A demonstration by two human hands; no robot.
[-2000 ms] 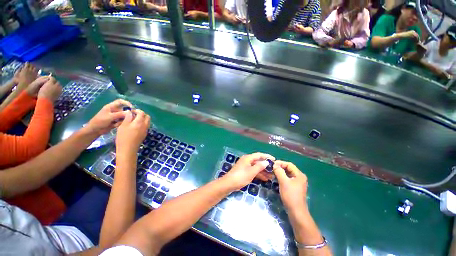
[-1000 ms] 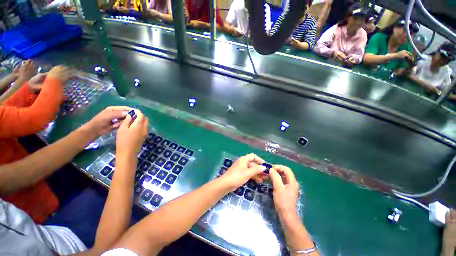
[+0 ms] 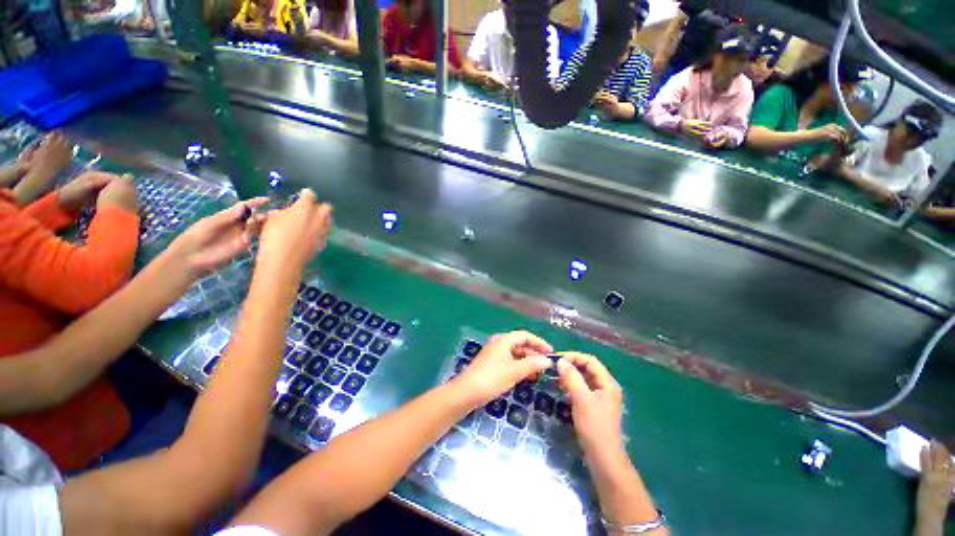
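Note:
My left hand and my right hand meet at the fingertips above a clear blister tray. They hold a small black square part between them, mostly hidden by the fingers and seen nearly edge-on. The blister tray lies on the green ledge under my hands. Black square parts sit in its upper pockets, and its lower pockets look pale under glare. My left forearm covers some of the tray. A metal bracelet is on my right wrist.
A neighbour's hands work left of mine beside a second blister tray. Small pale parts and a dark square lie on the belt. At right are a silvery piece, a white block with cable, and another person's hand.
The black part in my fingers has tilted from showing its face to nearly edge-on. Loose belt parts have shifted left in view. The neighbour's right hand has risen. A hand has appeared at the right edge.

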